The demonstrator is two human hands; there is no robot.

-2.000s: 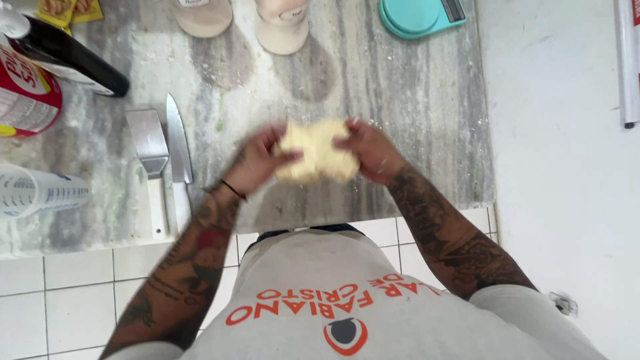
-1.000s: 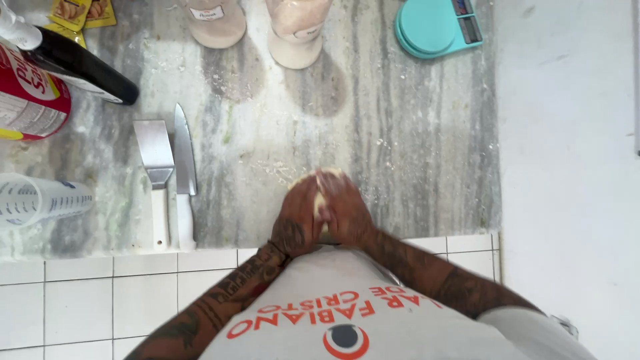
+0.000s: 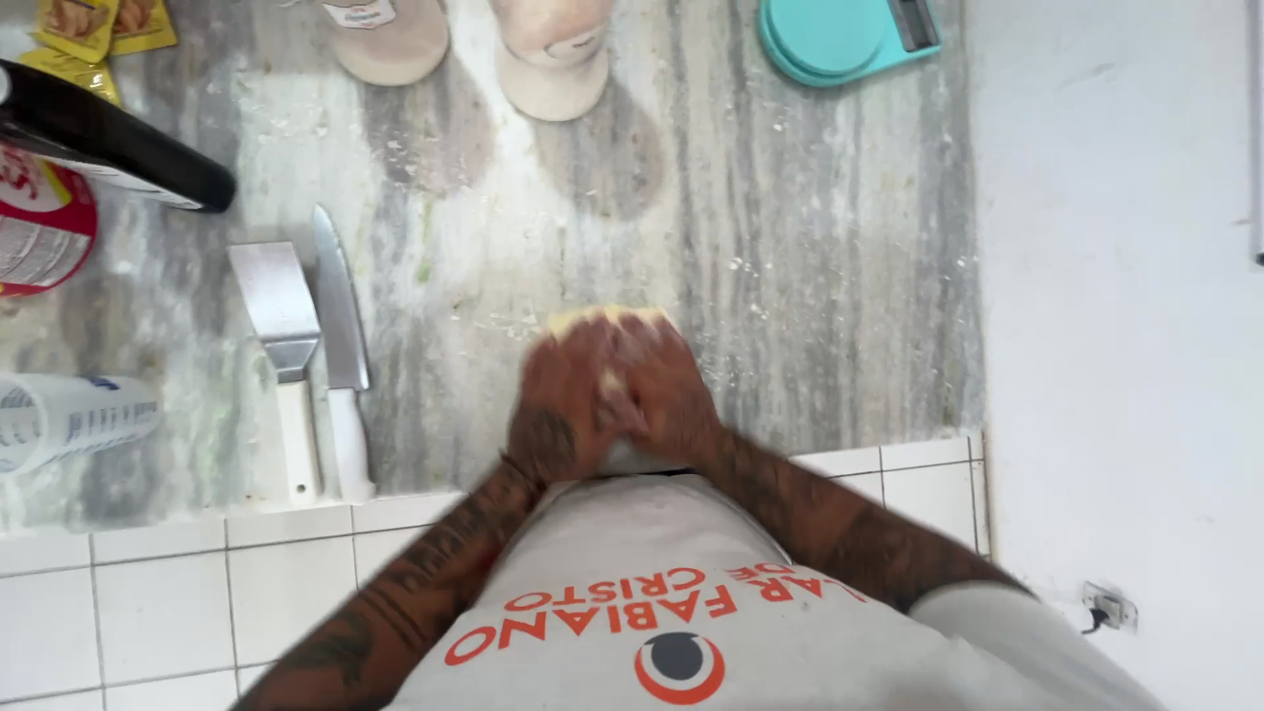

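Observation:
Pale yellow dough (image 3: 612, 318) lies on the marble counter near its front edge, mostly hidden beneath my two hands. My left hand (image 3: 565, 400) presses on its left part, and my right hand (image 3: 664, 390) presses on its right part, the two side by side with thumbs close together. Both are somewhat blurred. A strip of dough shows beyond the fingertips, with a little more between the hands. Left of them, a metal spatula with a white handle (image 3: 295, 425) lies beside a white-handled kitchen knife (image 3: 343, 296).
A turquoise kitchen scale (image 3: 825, 39) stands at the back right. Two containers of pale powder (image 3: 387, 44) (image 3: 553, 74) stand at the back. On the left are a dark bottle (image 3: 118, 138), a red can (image 3: 44, 222), a clear measuring cup (image 3: 79, 420) and yellow packets (image 3: 74, 30). A white wall borders the right side.
Two seconds ago both hands held the dough apart at its sides, farther from my body. They came together near the front edge and now lie flatter over the dough, more of which shows beyond the fingers.

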